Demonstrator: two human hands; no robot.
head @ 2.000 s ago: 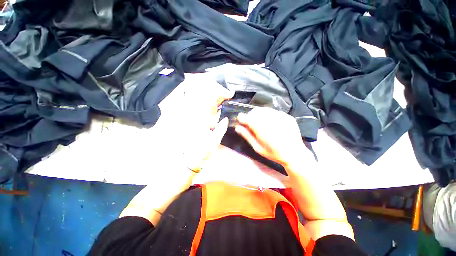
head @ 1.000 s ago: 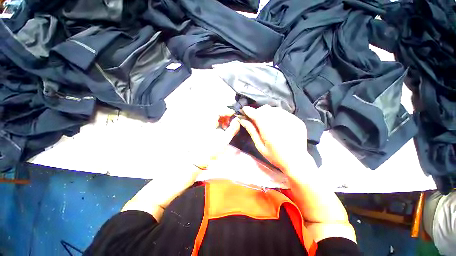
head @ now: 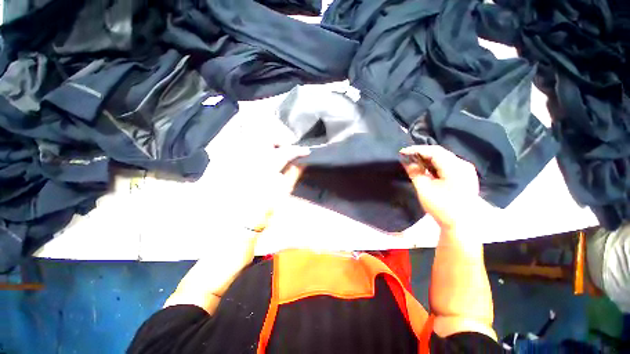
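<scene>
Dark trousers (head: pixel 359 197) lie on the table in front of me, with the top edge held up between my hands and a dark opening below it. A pale grey pocket bag (head: pixel 325 110) shows just beyond that edge. My left hand (head: pixel 276 187), washed out by glare, grips the edge at its left end. My right hand (head: pixel 442 180) pinches the edge at its right end. A small dark thing shows at the right fingers; I cannot tell what it is.
The white table (head: pixel 159 228) curves across the view. Heaped dark trousers lie at left (head: pixel 83 131), and more at right (head: pixel 476 117). A small white ticket (head: pixel 213 100) lies on the left heap. Blue floor and a wooden bench (head: pixel 532 269) show below. Pale fabric (head: pixel 615 263) is at the right edge.
My hands were close together at the cloth, with something red at the left fingers. My right hand has moved right, and the trouser edge is now spread between the hands. The red no longer shows.
</scene>
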